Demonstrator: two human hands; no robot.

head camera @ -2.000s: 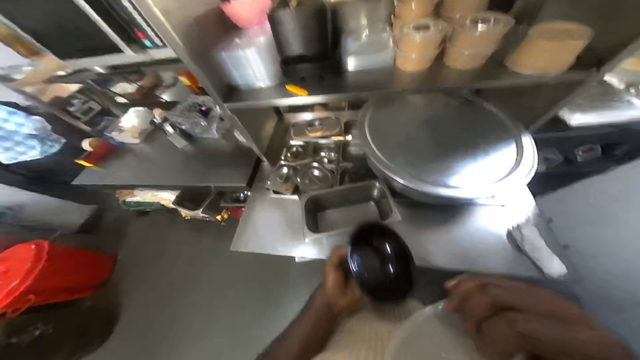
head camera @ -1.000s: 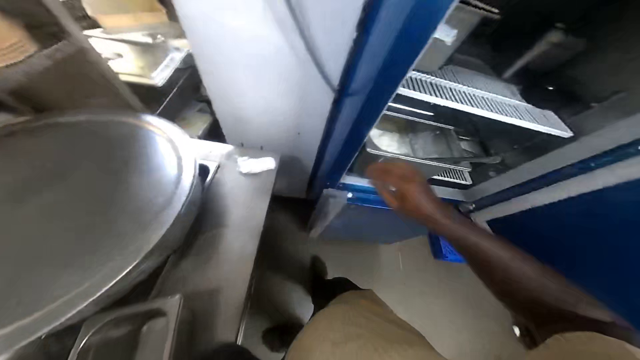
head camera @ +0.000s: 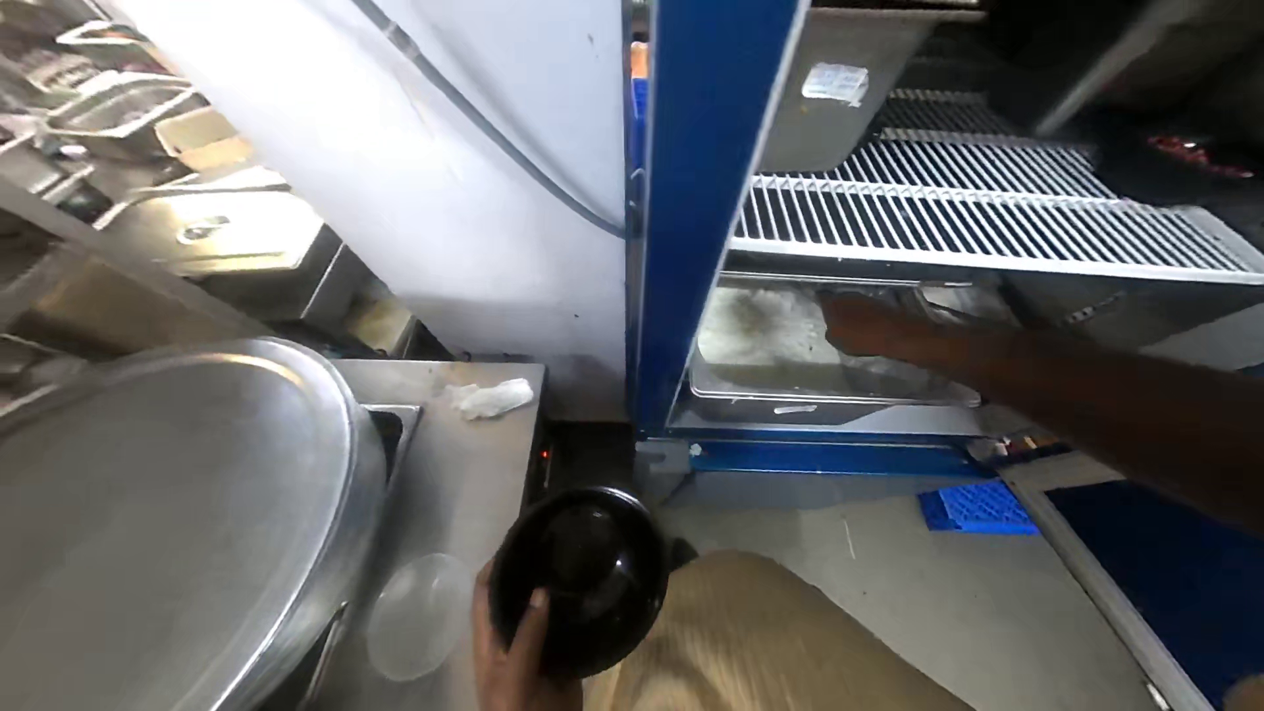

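A glossy black bowl (head camera: 583,583) is in my left hand (head camera: 513,642), thumb over its near rim, at the bottom middle. My right arm reaches from the right edge into the blue-framed refrigerator. There my right hand (head camera: 861,326) is over a metal pan (head camera: 839,400) on the lowest level, which holds something whitish under a clear cover or film (head camera: 760,326). Its fingertips are at the pan's contents; whether they grip anything cannot be made out. A round translucent lid (head camera: 420,617) lies on the steel counter beside the bowl.
A large round metal lid (head camera: 178,513) covers a vessel at left. A crumpled white cloth or tissue (head camera: 494,398) lies on the counter's end. Above the pan are a white wire shelf (head camera: 987,222) and a metal container (head camera: 839,109). A blue plastic piece (head camera: 978,509) rests on the floor.
The view has turned from the counter to the refrigerator. My right hand has gone from the refrigerator's front edge to inside, over the pan. The round translucent lid now lies on the counter.
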